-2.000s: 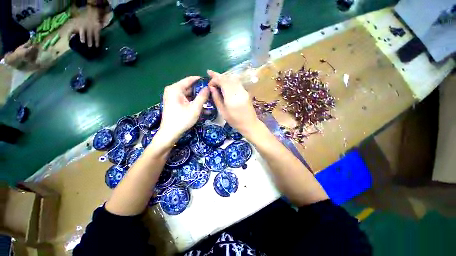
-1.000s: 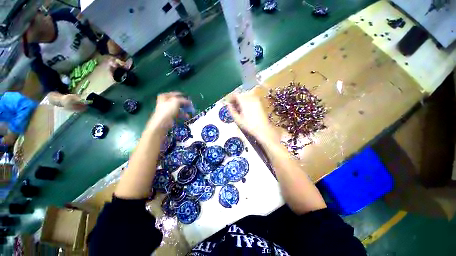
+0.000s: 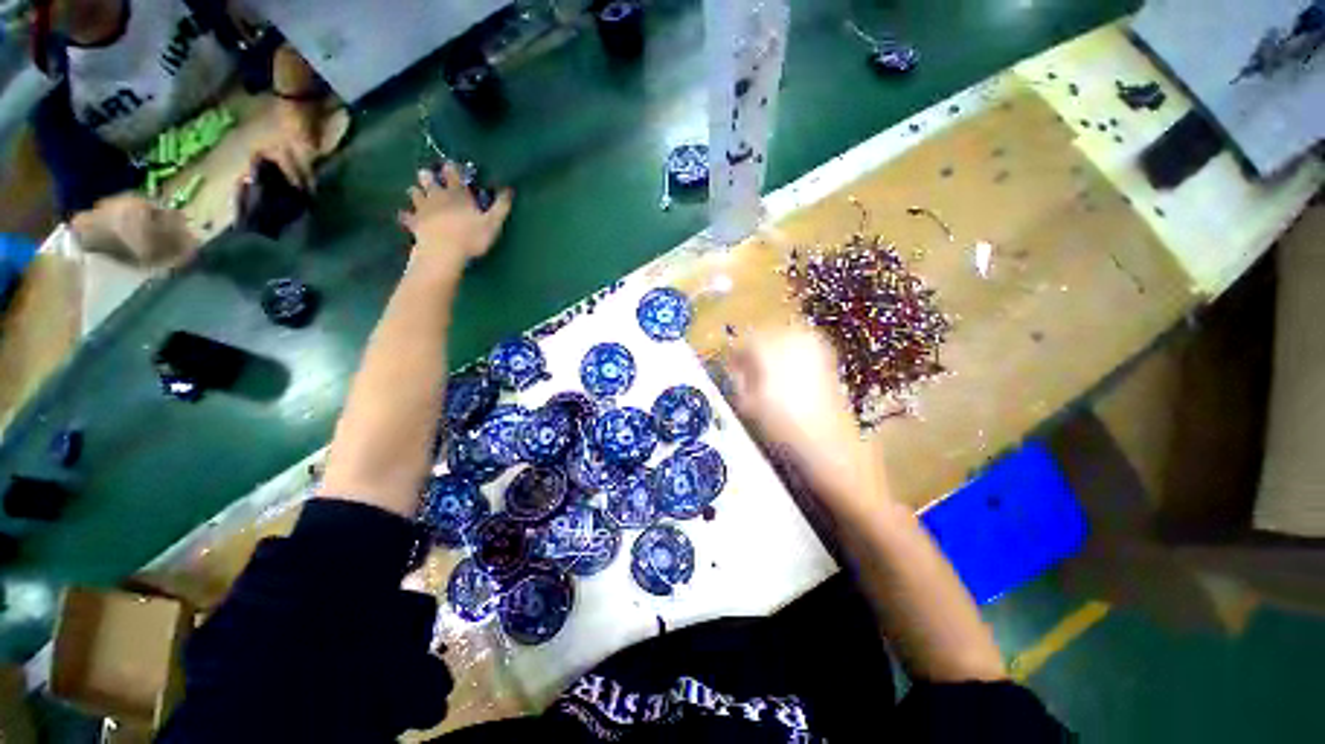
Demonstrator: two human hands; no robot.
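Observation:
Round blue-white patterned discs (image 3: pixel 625 435) lie in a loose heap on the white board (image 3: pixel 741 531), with a few single ones around it. My left hand (image 3: pixel 454 218) is stretched out over the green belt, fingers spread, with a disc (image 3: pixel 468 178) at its fingertips, partly hidden by them. My right hand (image 3: pixel 785 381) is blurred, between the board and the pile of small red-brown leaded components (image 3: pixel 875 320). Its fingers and anything in them cannot be made out.
The green belt (image 3: pixel 567 240) carries scattered discs and black cylinders (image 3: pixel 204 364). A pale post (image 3: pixel 738 131) stands at the bench's back edge. A person (image 3: pixel 160 87) handles a black cylinder opposite, beside green parts (image 3: pixel 186 143). A blue bin (image 3: pixel 1010 520) is lower right, a cardboard tray (image 3: pixel 119 651) lower left.
My left hand has moved from above the board out over the belt and its fingers have spread. My right hand has moved right and down, towards the component pile. The view has shifted.

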